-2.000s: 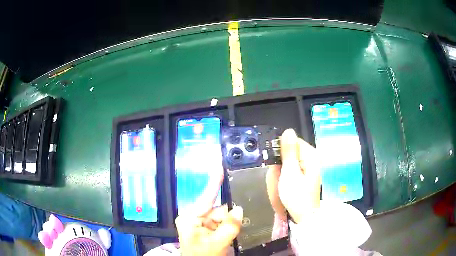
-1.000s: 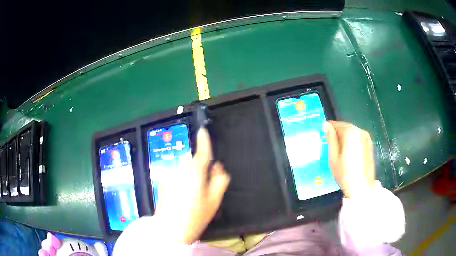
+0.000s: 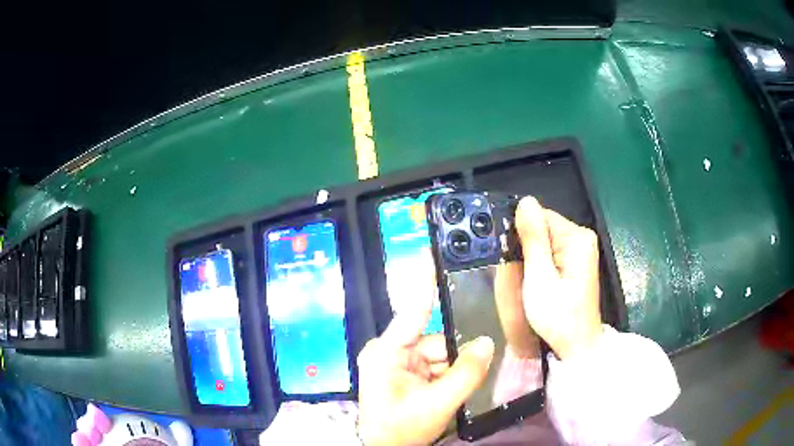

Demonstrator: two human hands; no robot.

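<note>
A smartphone without back cover (image 3: 477,300) is held back side up over the right part of the phone tray (image 3: 354,261). Its dark blue camera block with three round lenses is at the top and its mirror-like battery is below. My left hand (image 3: 413,375) grips its left edge, thumb on the battery. My right hand (image 3: 557,270) is at its upper right, fingertips on the board area beside the cameras; what lies under them is hidden. Three phones with lit blue-white screens lie in the tray: one at the left (image 3: 214,327), one beside it (image 3: 307,305), and one partly hidden behind the held phone (image 3: 402,253).
The tray lies on a green surface (image 3: 261,148) with a yellow stripe (image 3: 362,113). Another phone tray (image 3: 78,279) is at the left, part of one at the upper right (image 3: 766,74). A pink-white cat-shaped fan (image 3: 131,429) is at the lower left.
A lit phone now lies in the third slot, which was bare one second ago. The phone from the right slot is now in my hands, back side up. Both hands have come together on it.
</note>
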